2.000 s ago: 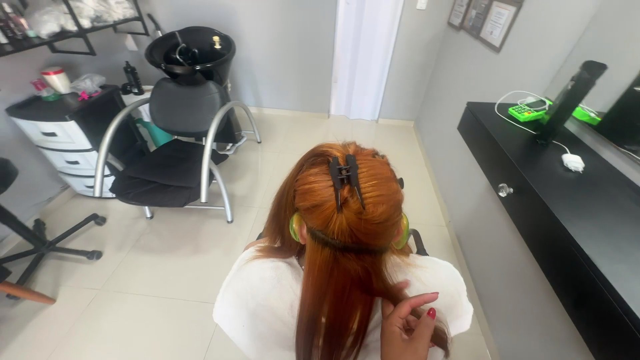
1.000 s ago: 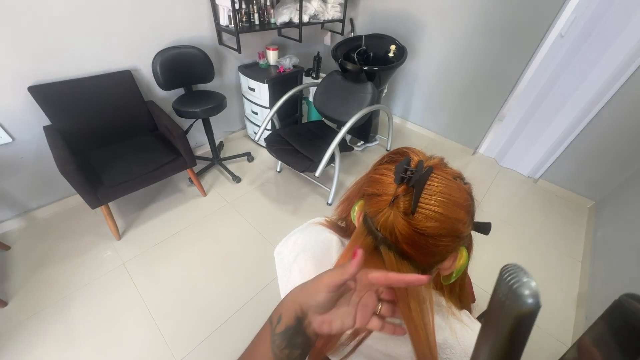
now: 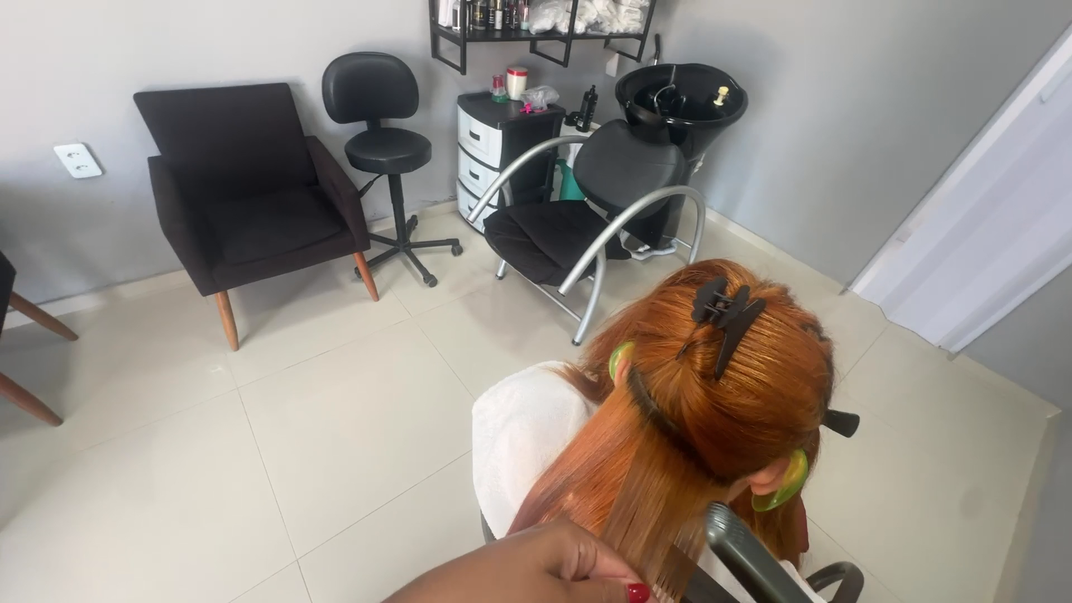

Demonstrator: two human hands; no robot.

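A seated person with long copper-red hair has their back to me. A black claw clip holds up the top section; another dark clip sticks out at the right side. My left hand, with red nail polish, pinches a straight lower strand at the bottom edge. Just right of it, a dark grey flat iron reaches up beside the strand; its lower part is cut off. Whether its plates touch the hair is unclear. My right hand is out of view. A white towel covers the person's shoulders.
A silver-armed salon chair stands before a black wash basin. Further left are a drawer cart, a wheeled black stool and a dark armchair. A wall shelf holds bottles. A white curtain hangs at right.
My left hand, its fingers spread behind the head a second ago, now pinches a strand lower down. The flat iron, apart from the hair at the right before, is now close beside the strand.
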